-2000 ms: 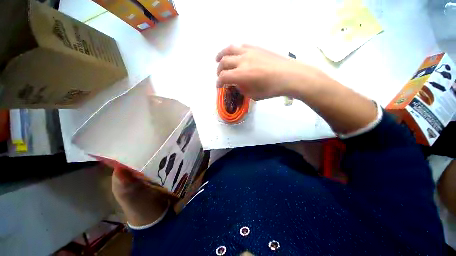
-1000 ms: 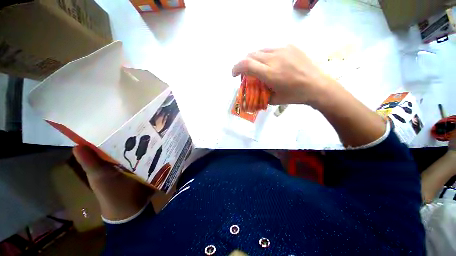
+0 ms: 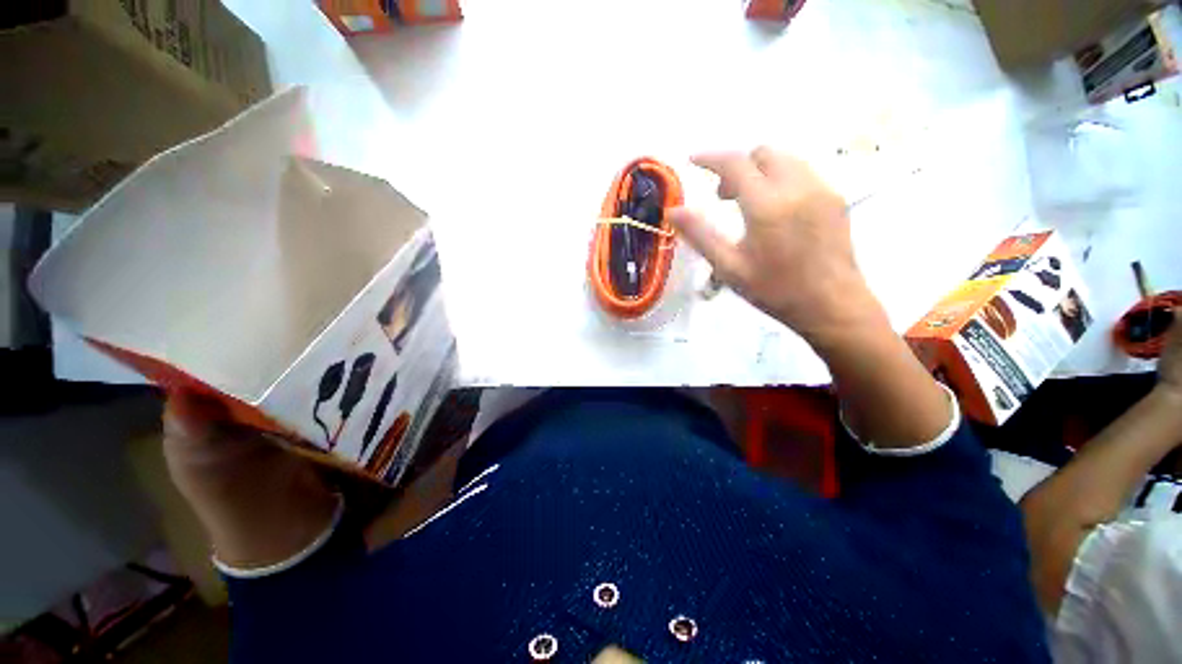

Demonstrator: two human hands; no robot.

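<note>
An orange coiled cord [image 3: 602, 270] lies on the white table [image 3: 519, 156], with black ends in its middle and a thin pale band around it. My right hand [image 3: 784, 247] is just right of the coil, thumb and fingers apart, holding nothing. Its thumb tip is close to the coil; I cannot tell if it touches. My left hand [image 3: 240, 480] holds an open product box [image 3: 376, 370] from below at the table's front left. The box's flaps are spread and its white inside shows. The fingers under the box are partly hidden.
A brown shipping carton [image 3: 143, 97] stands at the left. Another product box [image 3: 998, 324] lies at the table's right front. Orange boxes [image 3: 389, 13] are at the far edge. At the right, another person's arm [image 3: 1102, 448] reaches to an orange cord [image 3: 1143, 340].
My right hand has let go of the coil, which now lies flat with its black ends showing, and has opened beside it. The held box has shifted slightly left.
</note>
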